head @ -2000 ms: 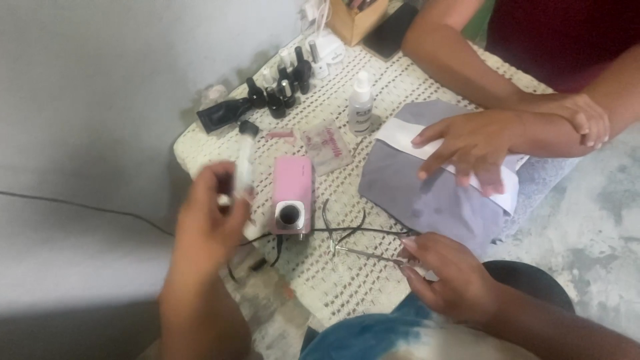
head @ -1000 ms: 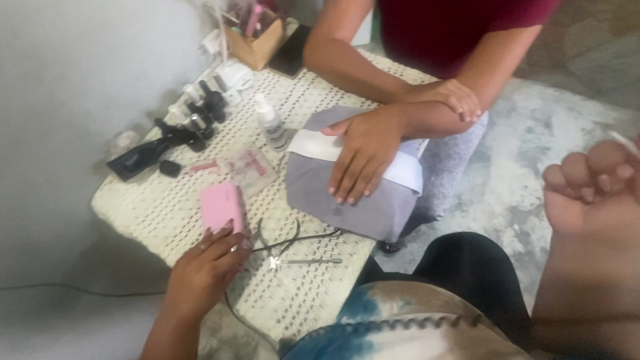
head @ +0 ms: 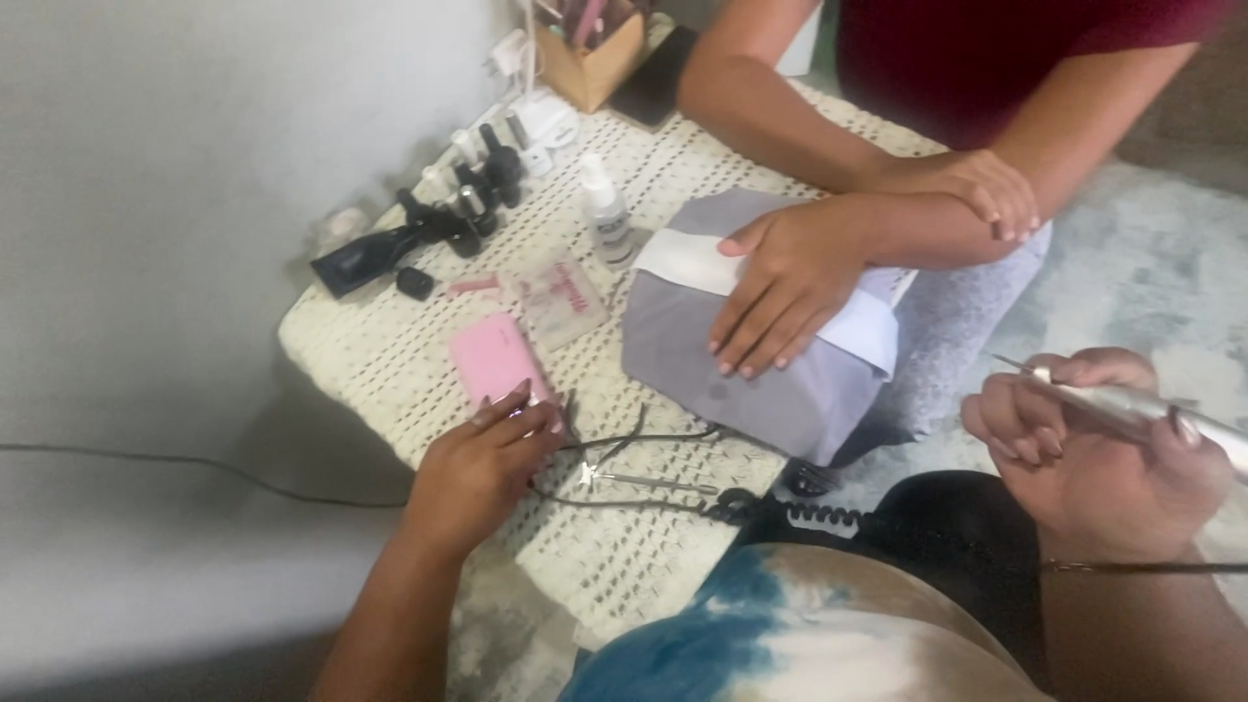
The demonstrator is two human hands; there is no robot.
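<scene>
My left hand (head: 487, 458) rests with its fingertips on the near end of a pink nail drill control box (head: 492, 356), covering its knob. In my right hand (head: 1097, 458), at the right, is a silver nail drill handpiece (head: 1136, 409) with a thin metal bit pointing left. Cuticle nippers (head: 589, 473) and a thin metal manicure tool (head: 658, 483) lie on the crocheted tablecloth beside my left hand. Another person's hand (head: 795, 278) lies palm down on a grey cushion (head: 702, 336) with a white band.
Several nail polish bottles (head: 473, 195), a clear spray bottle (head: 606, 214), a plastic packet (head: 561, 297) and a black tube (head: 361, 261) stand or lie on the table. A wooden box (head: 590, 63) and a black phone (head: 655, 78) are at the back. Black cords (head: 634, 504) cross the near edge.
My left hand has let go of a white bottle seen two seconds ago and come to the pink box. My right hand has left the metal manicure tool and moved right, now with the handpiece.
</scene>
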